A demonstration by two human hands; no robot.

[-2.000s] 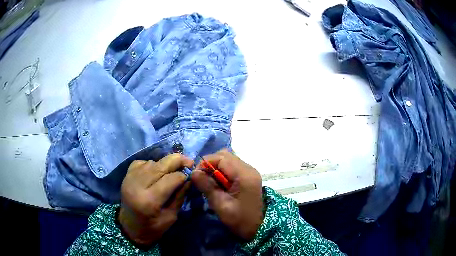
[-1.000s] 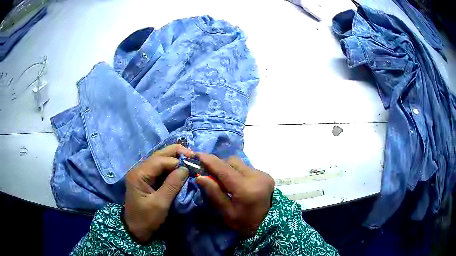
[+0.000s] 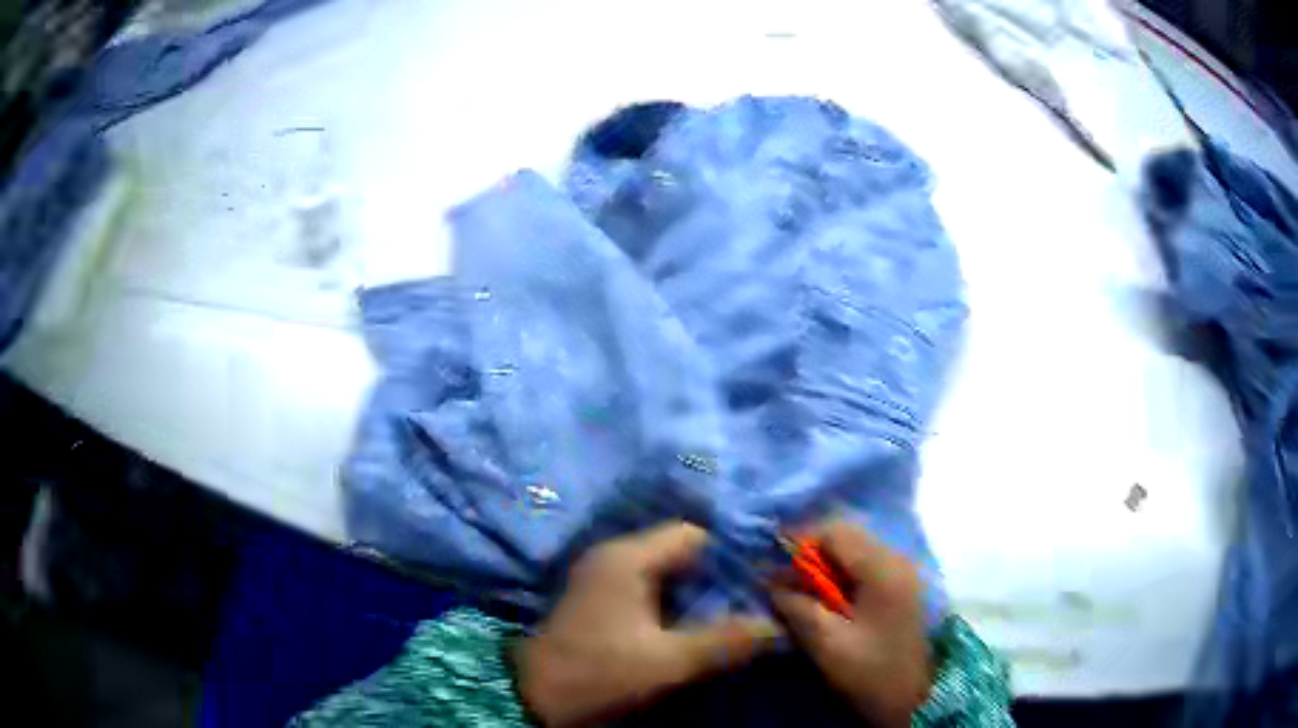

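The light-blue denim shirt [image 3: 570, 356] lies bunched on the white table, with its dark collar opening at the far side and small metal buttons along an edge. My left hand [image 3: 634, 619] is at the near edge of the shirt, with cloth between its thumb and fingers. My right hand [image 3: 861, 612] holds the orange-red thread snips [image 3: 819, 573] against the shirt's near part. The snips' blades are blurred and mostly hidden. The picture is blurred by motion.
The white table [image 3: 1068, 413] has a curved near edge. More blue garments [image 3: 1253, 299] lie at the right edge. Other blue cloth [image 3: 157, 71] lies at the far left. A small grey patch [image 3: 1135, 498] shows on the table at the right.
The view has swung left, so the shirt and hands appear further right. The fingers of my hands have moved apart, and the orange-red snips handles show more than one second ago.
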